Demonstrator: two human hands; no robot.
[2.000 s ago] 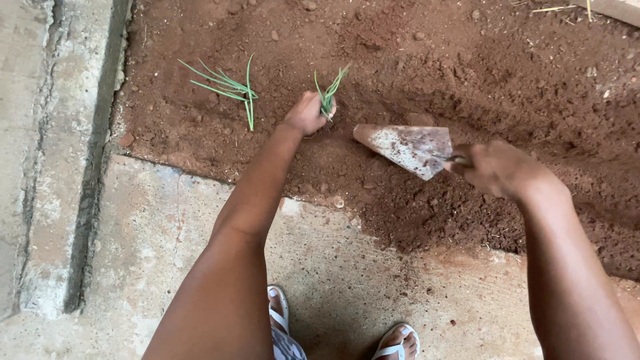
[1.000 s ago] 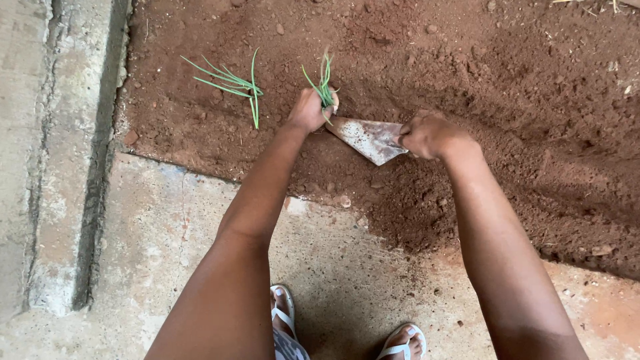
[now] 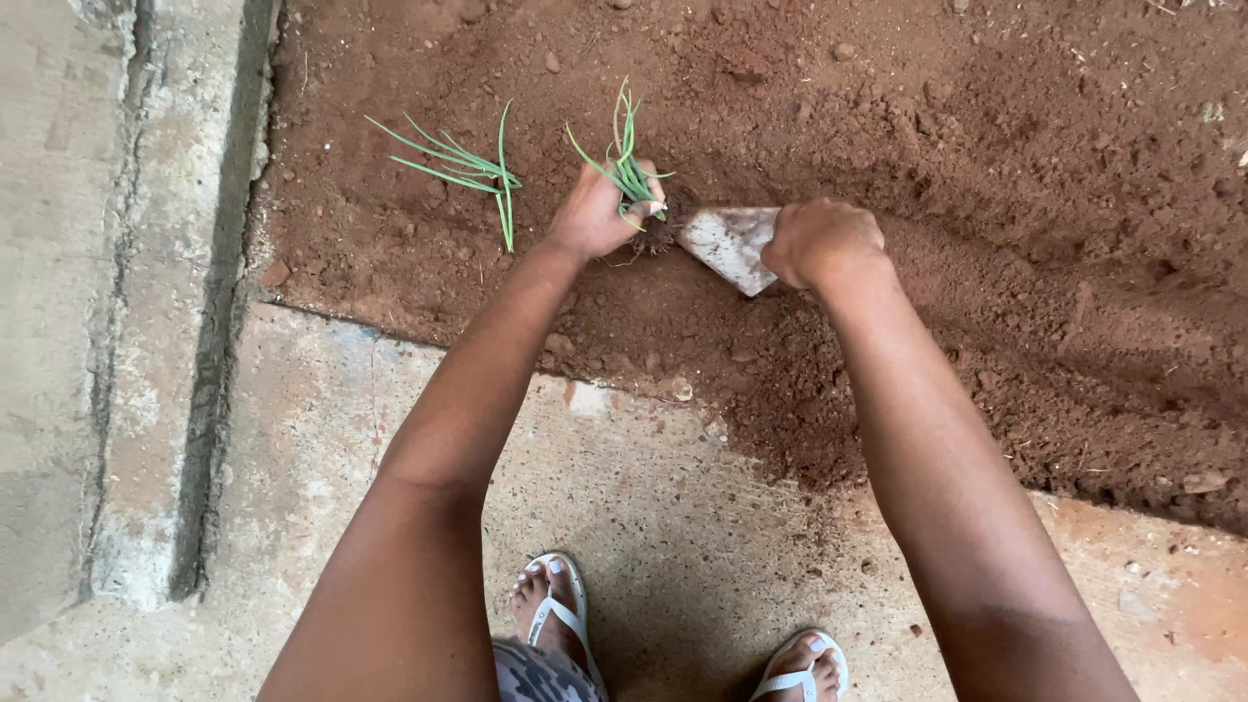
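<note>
My left hand (image 3: pixel 597 213) holds a tuft of green onion-like seedlings (image 3: pixel 629 161) low over the soil, with thin roots showing beneath the fingers. Just right of it, the dirt-smeared metal blade of a trowel (image 3: pixel 733 244) points left toward the roots. My right hand (image 3: pixel 824 242) is closed on the trowel's handle, which the fingers hide. Another tuft of green seedlings (image 3: pixel 505 180) stands in the soil to the left, its leaves leaning over.
Reddish-brown soil (image 3: pixel 975 195) fills the upper part, with a furrow running right. A concrete slab (image 3: pixel 624 487) borders it below, where my feet in white flip-flops (image 3: pixel 558 609) stand. A raised concrete curb (image 3: pixel 166 292) runs along the left.
The trowel in my right hand has moved left, from well away two seconds ago to beside the held seedlings. My left hand keeps its hold on them.
</note>
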